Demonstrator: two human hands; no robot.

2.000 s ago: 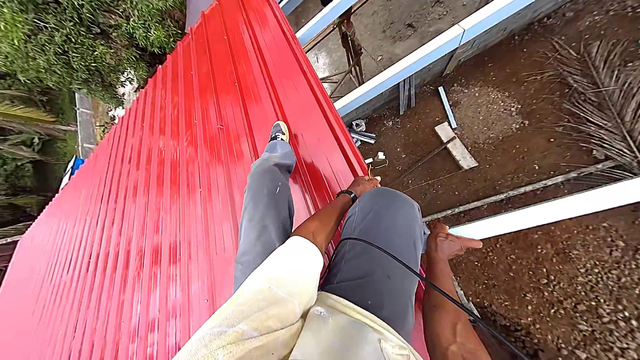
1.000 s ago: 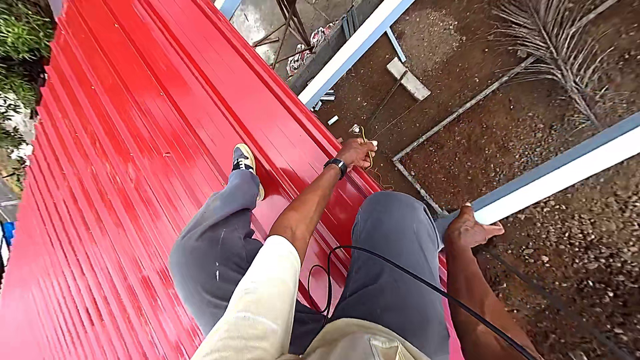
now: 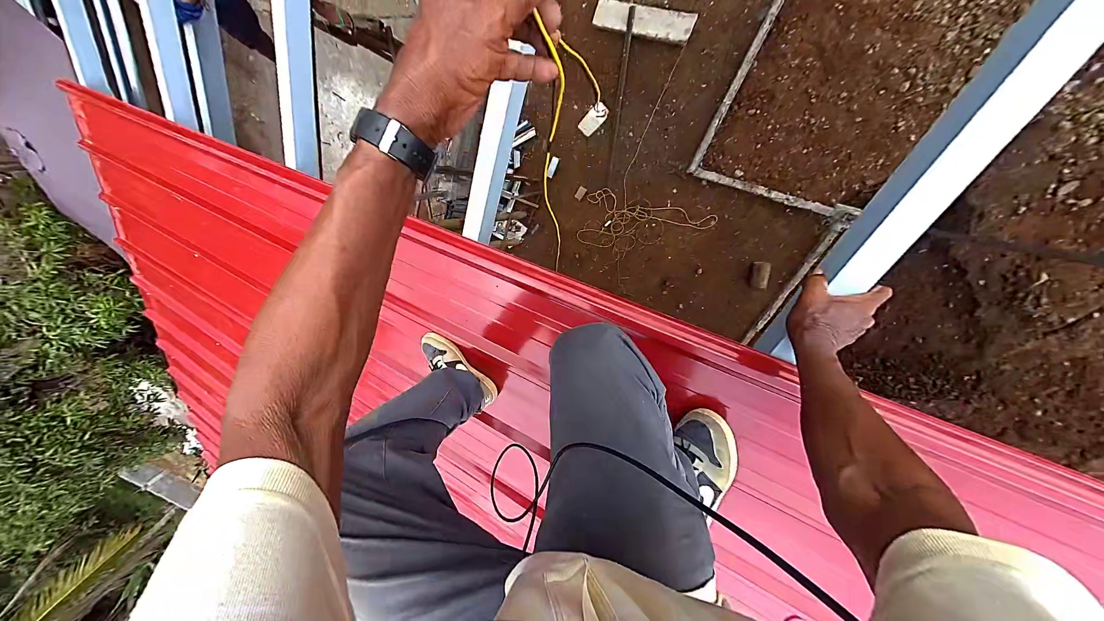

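My left hand (image 3: 470, 65), with a black watch on its wrist, is raised past the edge of the red corrugated metal roofing (image 3: 285, 233). It holds a thin yellow cord (image 3: 556, 112), which hangs down beside it; a small white tag-like piece (image 3: 593, 119) is at one end. The top of the hand is cut off by the frame. My right hand (image 3: 832, 315) grips the lower visible part of a light-blue and white metal beam (image 3: 931, 147) at the roof edge. A black cable (image 3: 690, 496) runs loosely across my thigh.
Both my shoes (image 3: 707, 453) rest on the roofing, close to its edge. Below lie bare soil, a tangled cord (image 3: 634, 224), a concrete block (image 3: 645, 21) and a low border (image 3: 733, 86). More beams (image 3: 296, 86) stand at the upper left; bushes (image 3: 69, 345) grow at the left.
My left hand has moved from near the roof edge to out beyond it, with the yellow cord. My right hand stays on the beam. The view has swung round.
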